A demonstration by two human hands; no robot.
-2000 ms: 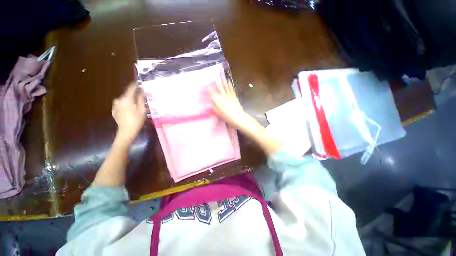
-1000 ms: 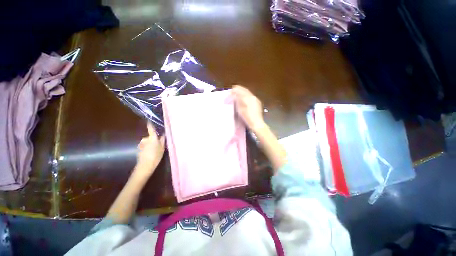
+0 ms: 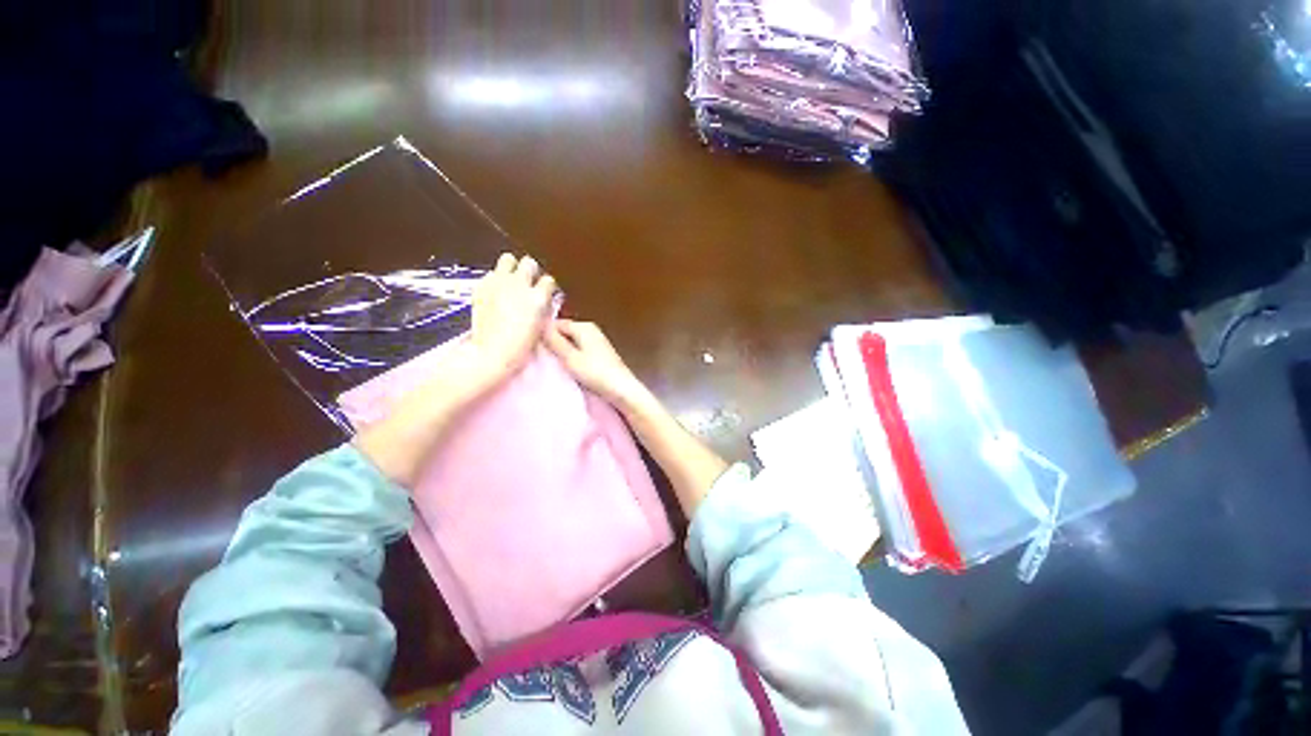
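Observation:
The folded pale pink trousers (image 3: 539,496) lie as a tilted rectangle at the table's front edge, against the apron. A clear polybag (image 3: 381,237) lies flat beyond them, its creased near end at the trousers' far edge. My left hand (image 3: 511,309) reaches across the trousers, fingers curled on the bag's right edge at their far right corner. My right hand (image 3: 582,357) is just beside it, fingers bent at that same corner; its fingertips are partly hidden. My left forearm covers part of the trousers' left side.
A stack of empty polybags (image 3: 1021,431) with a red band lies at the right, white sheets (image 3: 820,475) beside it. Packed trousers (image 3: 805,72) are piled at the far side. Loose pink trousers (image 3: 43,374) lie at the left. Dark garments (image 3: 1050,173) lie far right and far left.
My left hand has moved from the trousers' left side across to their far right corner. My right hand stays near that corner. The trousers have tilted and the bag lies at their far edge.

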